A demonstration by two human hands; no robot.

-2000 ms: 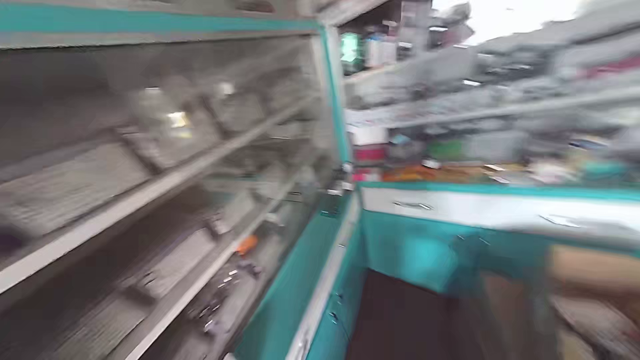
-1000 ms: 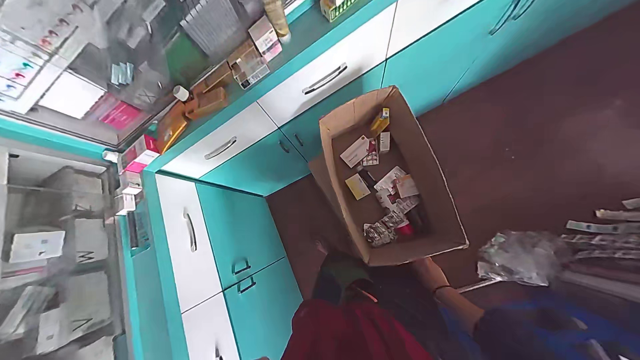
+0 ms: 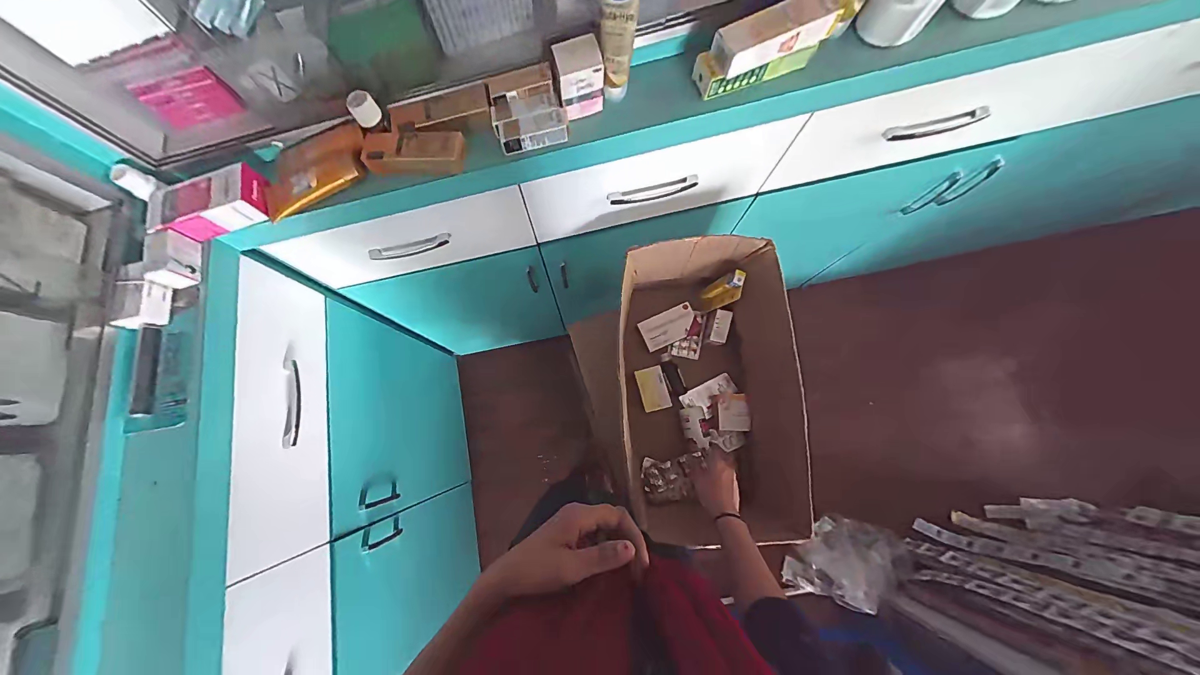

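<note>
My left hand (image 3: 586, 551) is curled over red cloth (image 3: 581, 623) at the bottom centre, with a fold of it gathered in the fingers. A tall open cardboard box (image 3: 795, 412) stands on the floor. Inside it, low down, is my right hand (image 3: 715, 480), wearing a dark wristband; its fingertips are beside crumpled foil or clear packaging (image 3: 666, 478) and medicine packs (image 3: 696, 427), and their grip is unclear. Further up in the box lie a yellow carton (image 3: 723, 290), a white carton (image 3: 666, 327), a blister pack (image 3: 688, 339) and a pale yellow carton (image 3: 652, 389).
Teal cabinets (image 3: 403, 412) with white drawers (image 3: 647, 178) line the left and the back. Their counter carries cartons (image 3: 530, 117), an orange packet (image 3: 319, 173) and white containers (image 3: 895, 19). On the floor at lower right lie a crumpled clear plastic bag (image 3: 848, 562) and long printed strips (image 3: 1050, 553).
My right hand has moved from the box's near outer edge to inside it. My left hand, unseen a second ago, is now in view. The view swung down from the shelves.
</note>
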